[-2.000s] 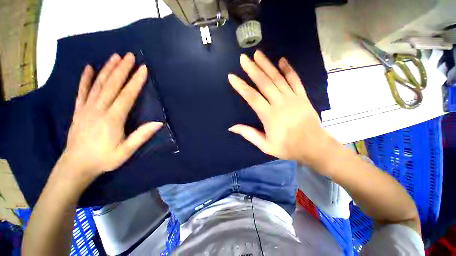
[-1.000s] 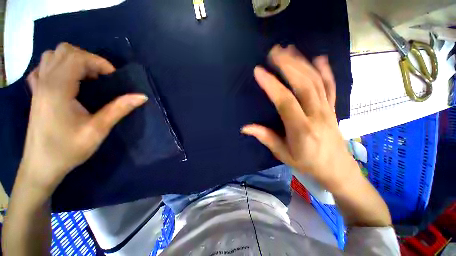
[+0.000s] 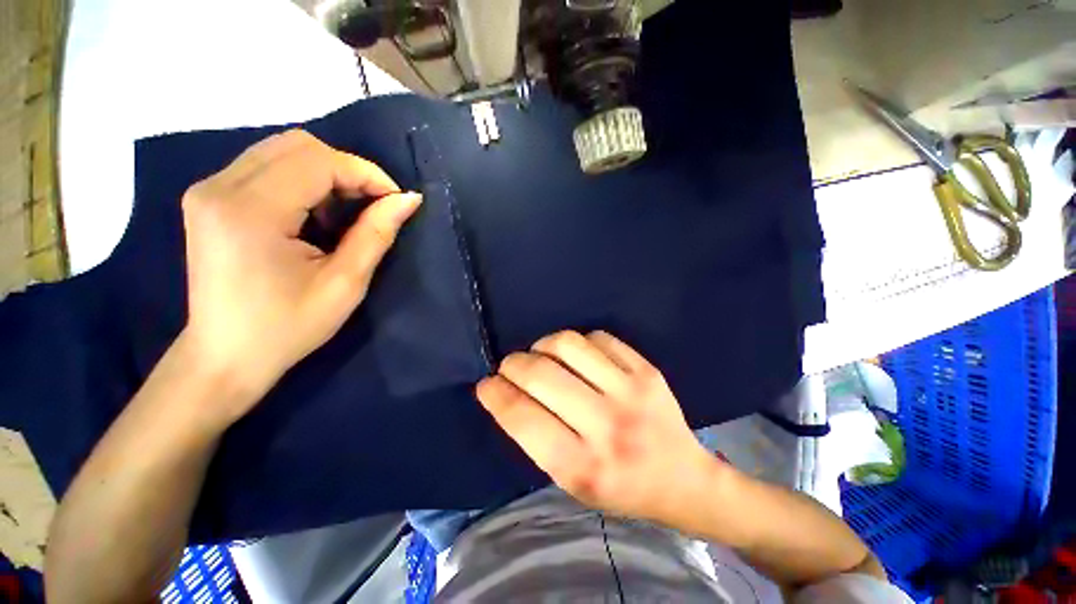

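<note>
A large dark navy garment panel [image 3: 661, 260] lies across the white table under the machine. On it lies a slightly greyer dark piece [image 3: 413, 319] with a pale stitched line along its right edge. My left hand [image 3: 277, 254] pinches the upper part of this piece between thumb and index finger. My right hand [image 3: 596, 419] has its fingers together, fingertips at the lower end of the stitched line; whether it pinches cloth there is unclear. The bright presser foot [image 3: 485, 123] is just above the top of the line, apart from both hands.
The sewing machine head [image 3: 472, 47] is at the top, with a ridged knob [image 3: 610, 139] right of the foot. Gold-handled scissors [image 3: 985, 195] lie on the white table [image 3: 885, 224] at right. A blue perforated basket [image 3: 979, 401] stands below the table edge at right.
My left hand has gone from flat on the cloth to pinching the piece. My right hand has moved down and left to the stitched line's lower end. The piece sits nearer the foot.
</note>
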